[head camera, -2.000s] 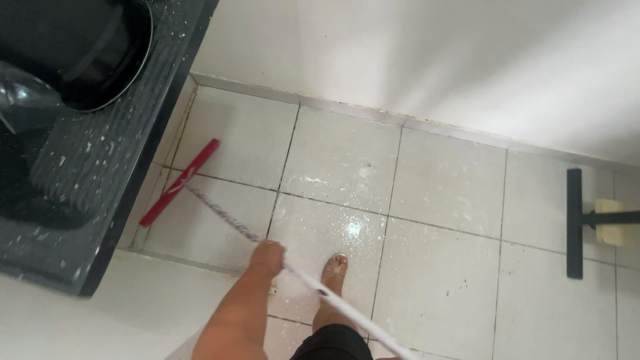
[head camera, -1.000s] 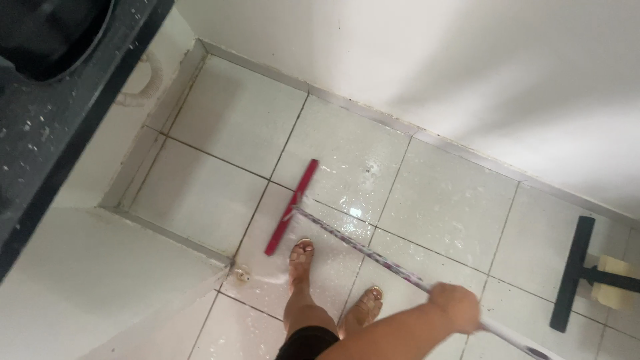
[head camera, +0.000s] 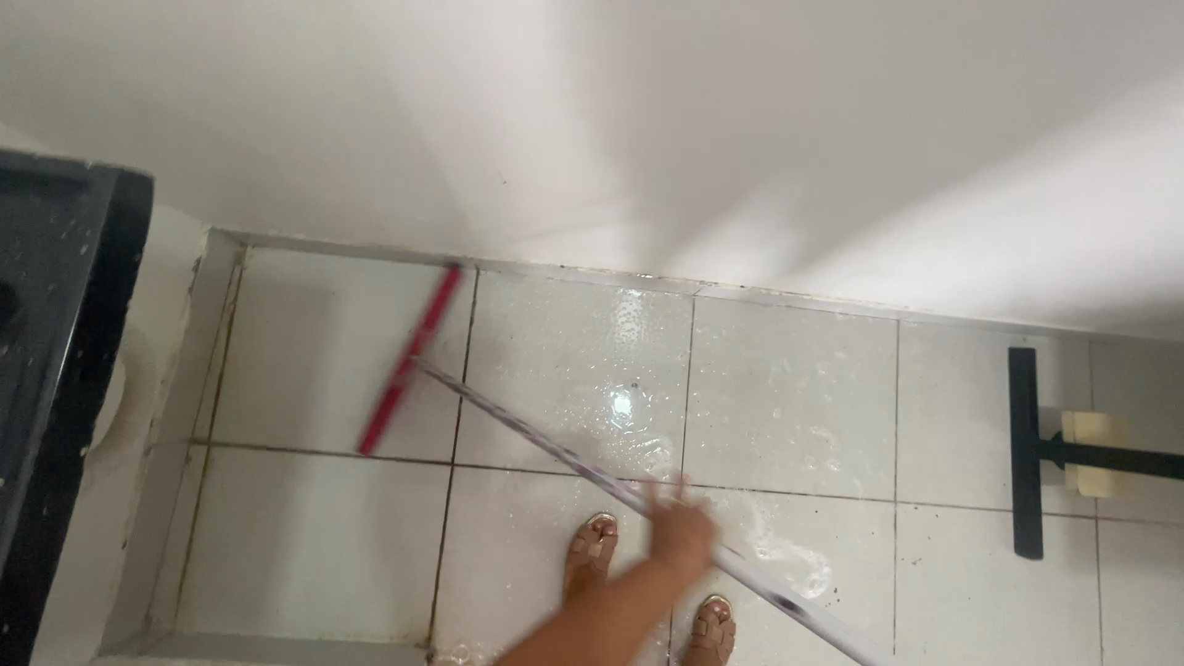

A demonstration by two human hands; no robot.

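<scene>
My left hand (head camera: 683, 536), blurred, is around the patterned handle (head camera: 555, 450) of a floor squeegee, below the middle of the view. The squeegee's red head (head camera: 407, 365) lies slantwise on the white floor tiles, its upper end close to the base of the wall. From my hand the handle runs on to the lower right and out of view. My right hand is not in view. Water and suds (head camera: 786, 555) wet the tiles near my sandalled feet (head camera: 592, 550).
A second squeegee with a black head (head camera: 1025, 453) is at the right, beside a pale yellow block-like thing (head camera: 1094, 453). A dark speckled countertop (head camera: 69, 388) juts in at the left. The wall (head camera: 592, 139) with its low tiled skirting bounds the floor at the top.
The red squeegee head was near the counter, then was drawn right towards my feet; now it is farther left, closer to the wall. My left hand has stayed on its handle. The view has shifted.
</scene>
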